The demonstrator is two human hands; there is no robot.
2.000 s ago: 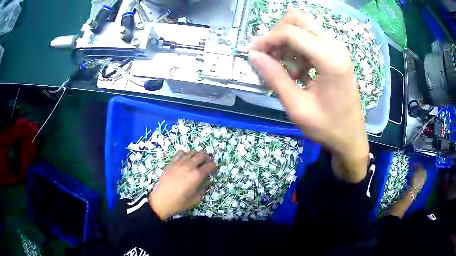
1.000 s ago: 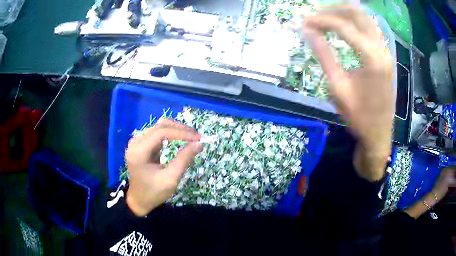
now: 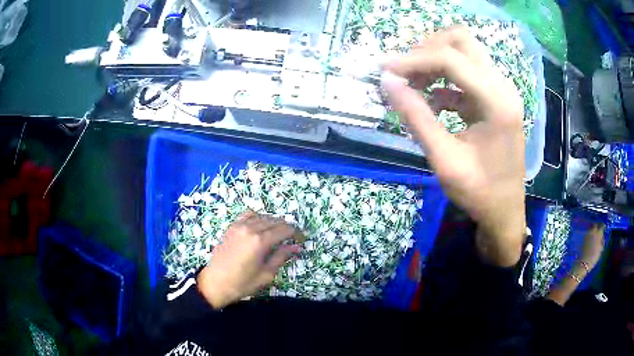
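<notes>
A blue bin (image 3: 161, 163) in front of my body is full of loose wired connectors (image 3: 347, 229), white with green tails. My left hand (image 3: 252, 256) is over the left half of the heap, palm down, its fingertips among the parts; whether it grips one is hidden. My right hand (image 3: 462, 118) is raised at the right end of the silver pneumatic fixture (image 3: 302, 78), thumb and forefinger close together. The fingertips are blurred in glare, so I cannot tell whether a part is between them.
A clear tub (image 3: 534, 149) heaped with similar parts stands behind my right hand. An air cylinder (image 3: 156, 59) is at the fixture's left end. An empty-looking dark blue crate (image 3: 83, 278) is lower left. A coworker's hand (image 3: 587, 254) is over another bin at right.
My left hand has gone from a raised pinch back down to the heap. My right hand has moved left toward the fixture's right end. The coworker's hand has moved left.
</notes>
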